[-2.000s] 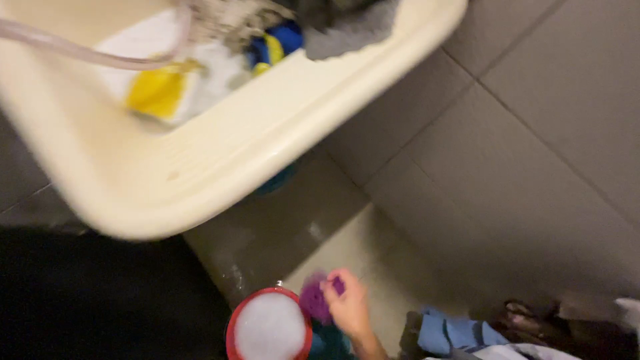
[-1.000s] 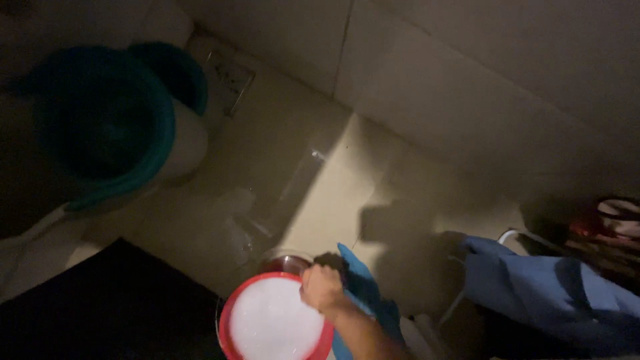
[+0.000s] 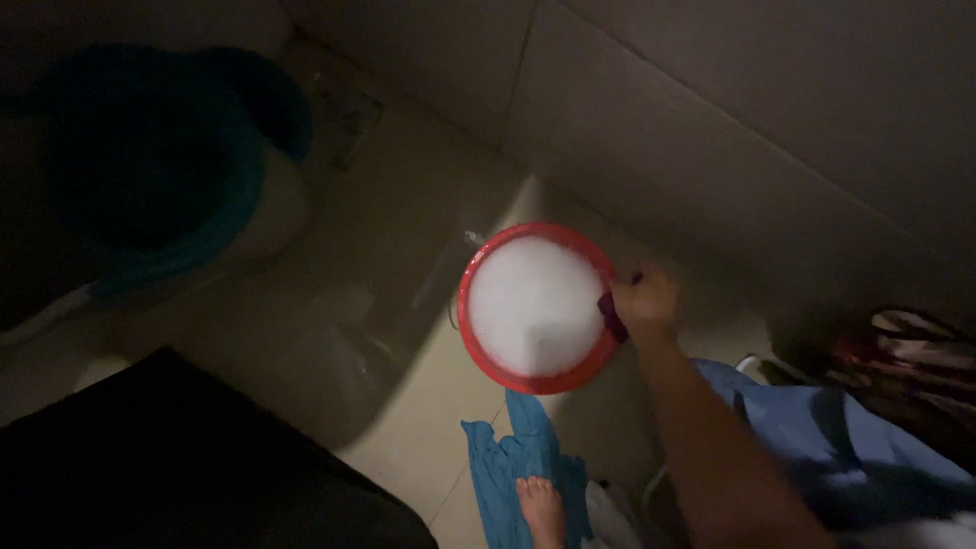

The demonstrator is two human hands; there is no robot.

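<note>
A red-rimmed bucket [image 3: 537, 305] filled with white suds is near the middle of the head view. My right hand [image 3: 646, 303] is closed at the bucket's right rim, with a dark purple cloth or scrubber [image 3: 612, 316] pressed between the fingers and the rim. Just below the bucket, a blue cloth [image 3: 488, 465] lies spread on the floor, and a bare foot [image 3: 540, 503] rests on it. My left hand is out of view.
At the upper left stands a dark teal tub [image 3: 244, 206], near a floor drain [image 3: 358, 130]. A black surface [image 3: 191, 457] fills the lower left. Fabrics, including a blue piece [image 3: 823, 427], are at the lower right, beside the tiled wall [image 3: 724, 152].
The red-rimmed bucket has moved away from the blue cloth, with my right hand at its rim. The purple thing was in my right hand two seconds ago. The view has swung off the cream basin.
</note>
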